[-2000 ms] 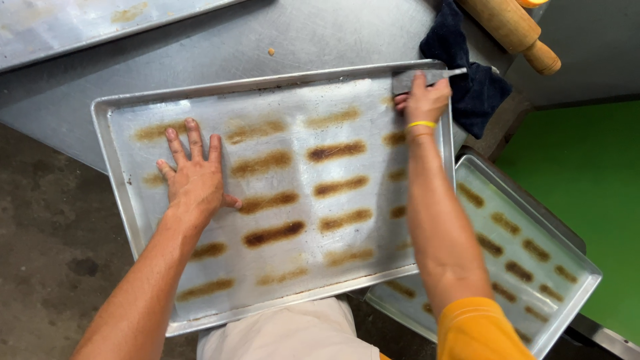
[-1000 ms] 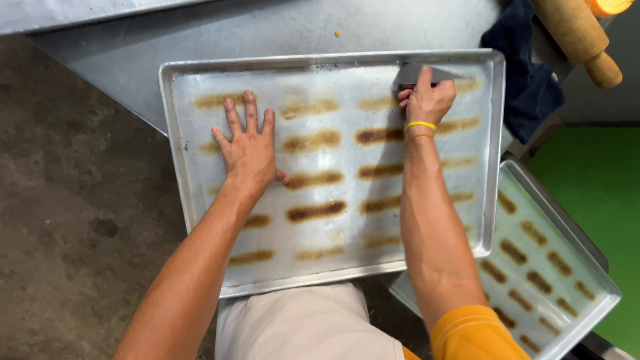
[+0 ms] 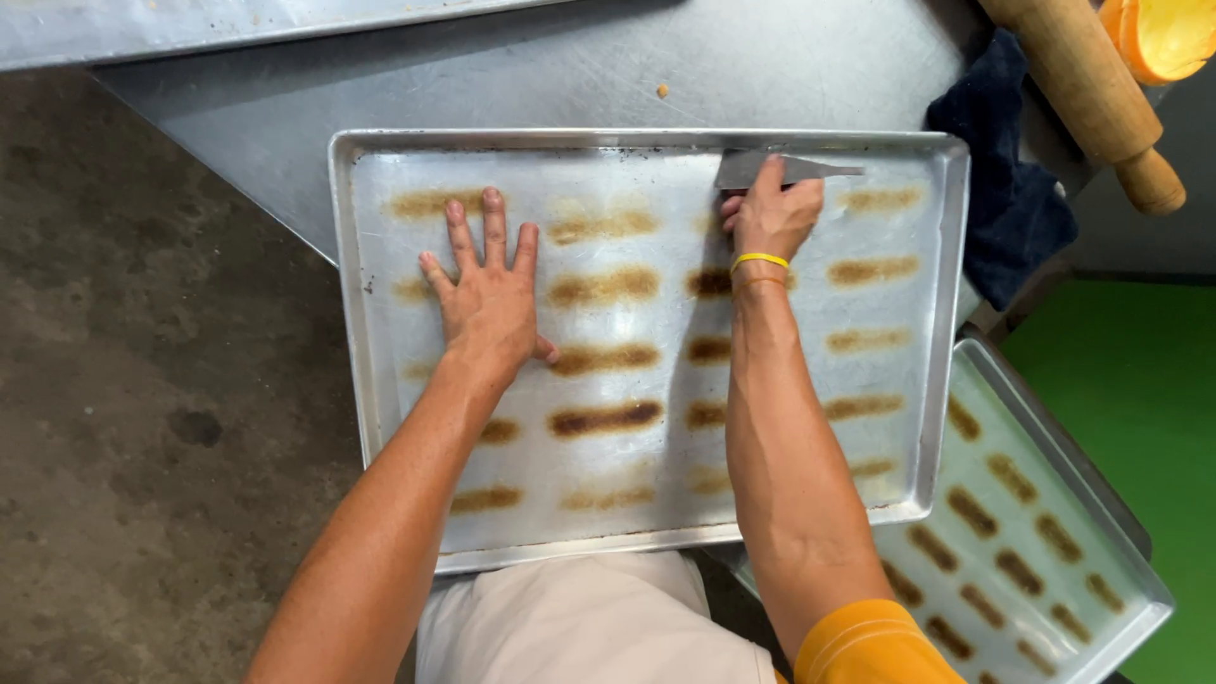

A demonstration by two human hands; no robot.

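Note:
A rectangular metal baking tray [image 3: 646,138] with rows of brown baked-on marks lies in front of me, its near edge by my lap. My left hand [image 3: 489,309] rests spread, palm down, on the left part of the tray, holding nothing. At the far edge, right of the middle, my right hand [image 3: 776,211] grips a flat metal scraper [image 3: 746,170]. The scraper lies low against the tray floor beside the far rim, its narrow end pointing right. My fingers hide part of it.
A dark blue cloth [image 3: 997,190] and a wooden rolling pin [image 3: 1083,81] are at the right, near an orange container [image 3: 1154,38]. Another marked tray [image 3: 1073,456] sits lower right. A further metal tray [image 3: 237,24] is top left, on the steel table [image 3: 532,85], with a small crumb [image 3: 662,91].
The scraper and my right hand have moved left along the tray's far rim, away from its right corner. My left hand stays spread on the tray. The view has shifted.

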